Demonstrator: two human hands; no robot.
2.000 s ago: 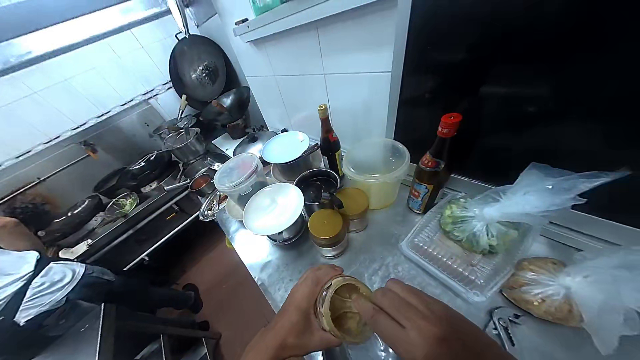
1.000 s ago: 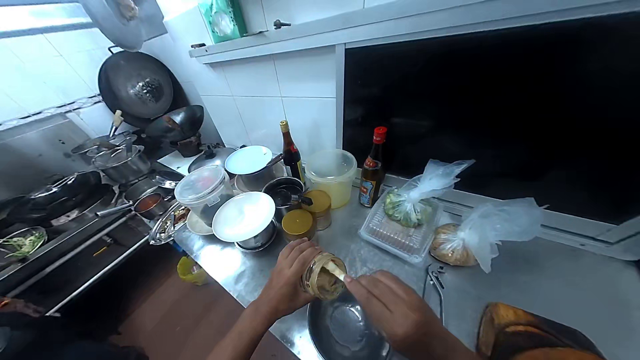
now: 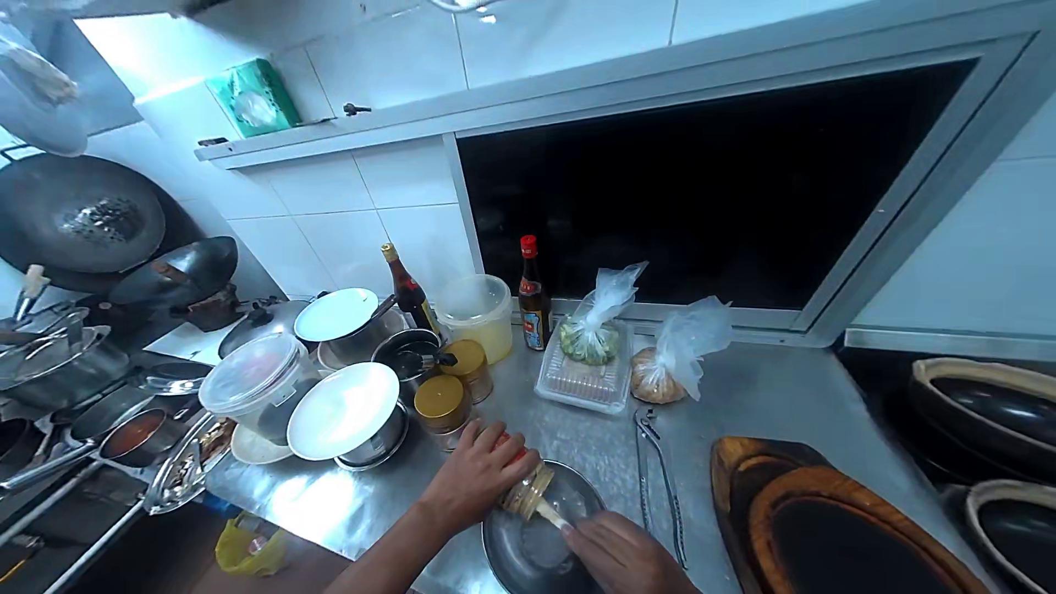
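My left hand [image 3: 483,474] grips a small clear jar [image 3: 528,491] tilted on its side, its open mouth over a metal bowl [image 3: 540,540]. With my right hand [image 3: 623,553] I hold a pale, flat utensil [image 3: 551,513] whose far end reaches into the jar's mouth. Pale brown stuff coats the inside of the jar. Just behind my left hand stand two jars with gold lids, the nearer [image 3: 441,402] and the farther [image 3: 467,360]. Metal tongs [image 3: 660,470] lie to the right of the bowl.
White bowls [image 3: 342,410], a lidded tub [image 3: 256,384], a plastic bucket [image 3: 476,309] and a red-capped bottle [image 3: 534,305] crowd the back left. Tied bags [image 3: 590,334] and a clear box [image 3: 582,384] are at the back. Wooden boards [image 3: 767,470] lie right; woks [image 3: 82,214] hang far left.
The jar, upright with its mouth toward me two seconds ago, is now tipped over the metal bowl. The pale utensil stays in its mouth. The view has swung to the right.
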